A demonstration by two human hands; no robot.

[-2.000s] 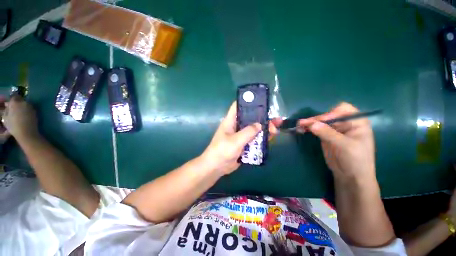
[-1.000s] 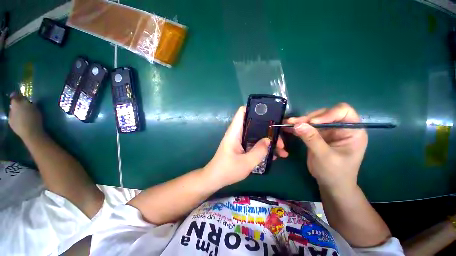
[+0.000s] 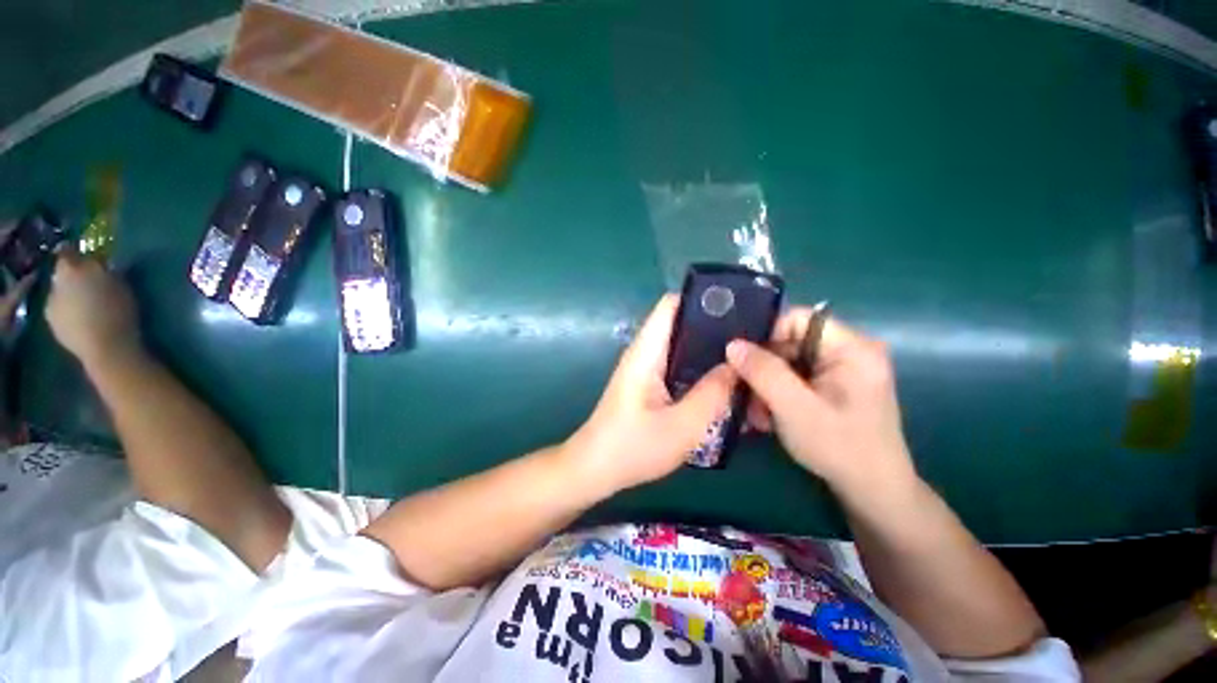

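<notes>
A black phone body (image 3: 722, 320) with a silver-grey disc near its far end is held upright in my left hand (image 3: 654, 403), thumb across its lower part. A shiny patch shows at the near end. My right hand (image 3: 834, 398) has a fingertip on the phone's right side, beside my left thumb. The dark tweezers (image 3: 812, 339) are held between my right fingers, their end pointing up and away; the rest is hidden by the hand. A clear film (image 3: 707, 224) lies just beyond the phone.
Three phone bodies (image 3: 368, 274) lie left, with another small black piece (image 3: 183, 90) farther up. A long amber strip (image 3: 374, 88) lies beyond them. Yellow tape (image 3: 1161, 398) is on the right. Another person's hand (image 3: 91, 314) holds a dark object at the left edge.
My right hand has folded the tweezers back and moved its fingertip onto the phone. The tweezers' tip was over the phone before. The phone appears slightly farther right.
</notes>
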